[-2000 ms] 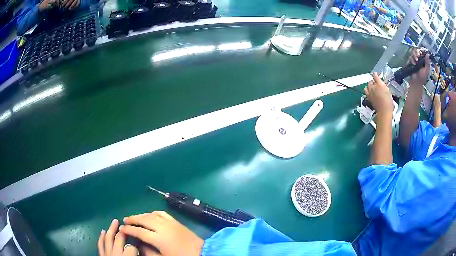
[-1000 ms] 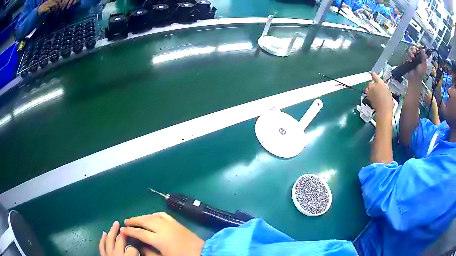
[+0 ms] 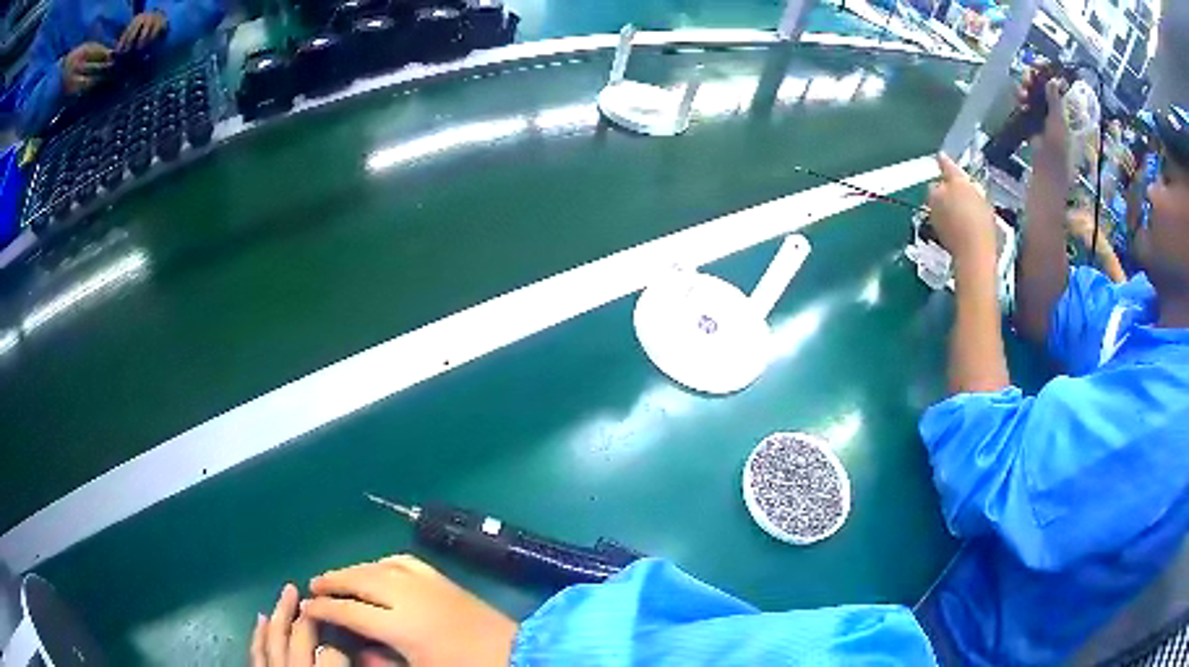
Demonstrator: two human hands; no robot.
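Observation:
My right hand [image 3: 411,610] lies at the bottom left, its fingertips meeting my left hand [image 3: 293,636], which is cut off by the bottom edge. Something dark shows beneath the fingers; whether they hold anything cannot be told. A black electric screwdriver [image 3: 522,547] lies just beyond my right hand, its steel bit pointing left. A white round base with an arm [image 3: 704,334] lies on the green bench, touching the white strip. A white-rimmed screw dish [image 3: 797,487] full of tiny silvery screws stands right of the screwdriver.
A person in blue [image 3: 1063,430] at the right holds a dark tool over a white housing [image 3: 932,258]. Another white base [image 3: 645,110] stands beyond the white strip [image 3: 443,344]. A black parts tray [image 3: 124,143] is at the far left. A grey-and-white disc [image 3: 50,628] is at bottom left.
The far white base has moved left along the green belt. The view has shifted slightly. My hands have stayed together in nearly the same pose.

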